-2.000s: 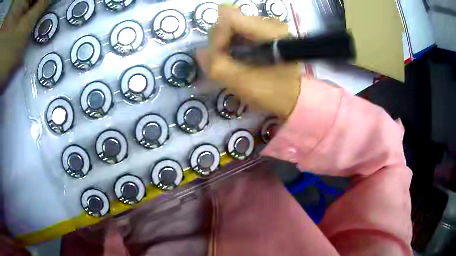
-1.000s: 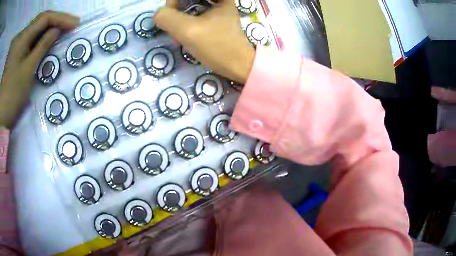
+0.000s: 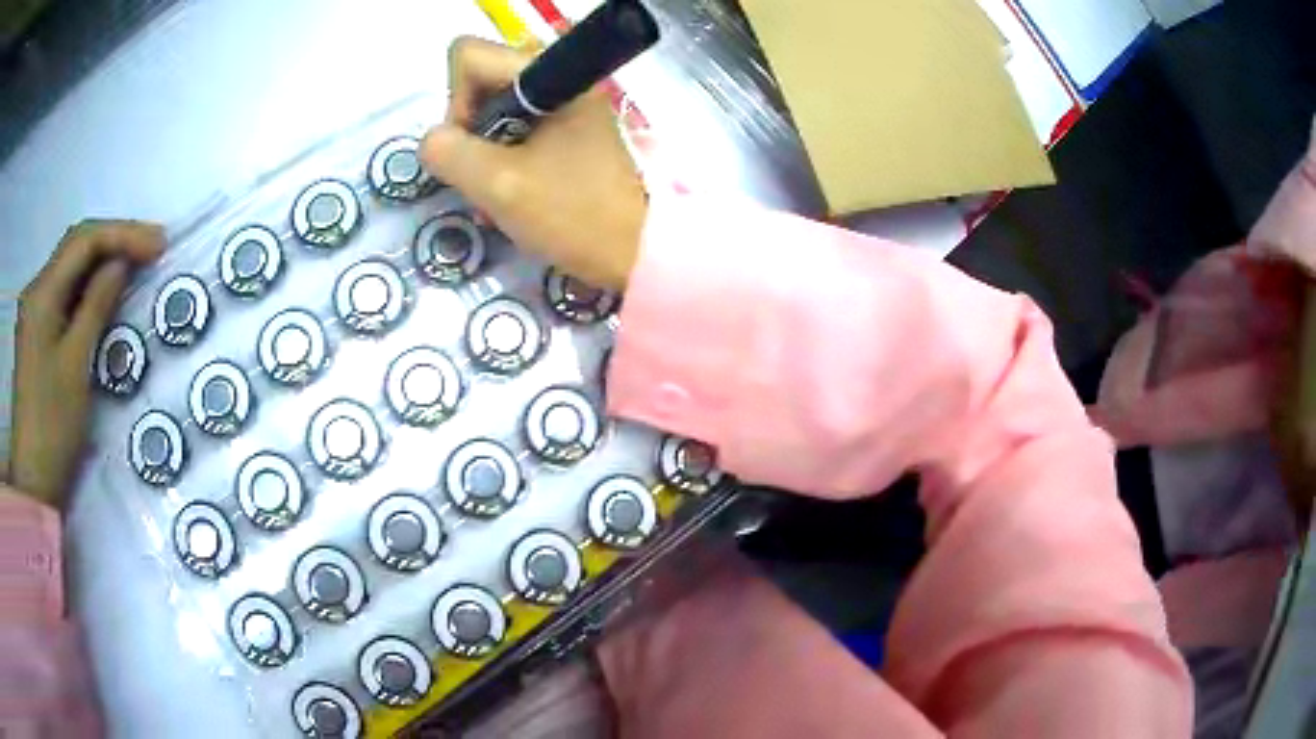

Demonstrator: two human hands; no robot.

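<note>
A clear plastic tray (image 3: 296,407) lies slightly turned on the white table. It holds rows of round units (image 3: 423,386) with dark rims, white rings and silver-grey centres. My right hand (image 3: 556,181) holds a thick black marker pen (image 3: 585,58) over the tray's far right part, its barrel pointing up and right. The pen tip is hidden by my fingers, near a unit in the far row. My right hand and sleeve cover some units at the right. My left hand (image 3: 72,325) rests at the tray's left edge with fingers curled; whether it grips the edge I cannot tell.
A brown cardboard sheet (image 3: 902,108) lies over clear layered trays at the far right. White sheets with a blue edge (image 3: 1082,44) are beyond it. Yellow tape (image 3: 508,20) shows at the far side. Another person's pink sleeve (image 3: 1205,339) is at the right.
The tray and cardboard sit lower and further left in view. The black marker, mostly cut off a second ago, now shows fully in my right hand. My left hand also appears lower.
</note>
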